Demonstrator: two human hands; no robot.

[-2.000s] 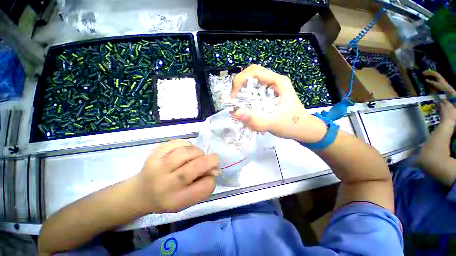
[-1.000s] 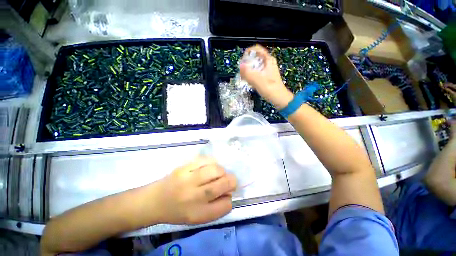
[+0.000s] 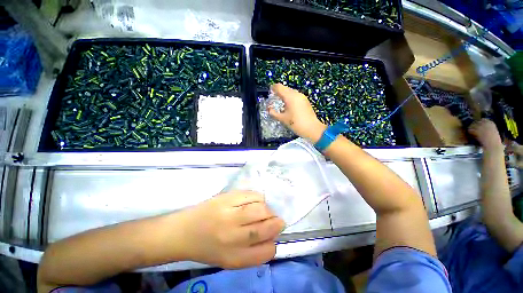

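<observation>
My left hand (image 3: pixel 244 229) is closed on the edge of a clear zip-lock bag (image 3: pixel 292 186), which lies open over the metal track with small pale parts inside. My right hand (image 3: pixel 295 111), with a blue wrist strap (image 3: pixel 330 136), is at the right small black box, thumb and fingertips around some clear silvery parts. More of these silvery parts (image 3: pixel 272 127) are heaped in that box, partly covered by the hand. The left small box holds bright white parts (image 3: pixel 220 120).
Two large black trays hold dark green cylinders (image 3: pixel 126 94), with another black bin (image 3: pixel 327 26) behind. A cardboard box (image 3: pixel 438 117) stands right. The metal track (image 3: pixel 126 194) runs in front. Another person's arm (image 3: pixel 496 183) is at the far right. A blue coiled cord trails from my wrist.
My right hand has come out of the bag with clear parts, passed over the right tray, and lowered to the small box. My left hand and the bag have shifted slightly right.
</observation>
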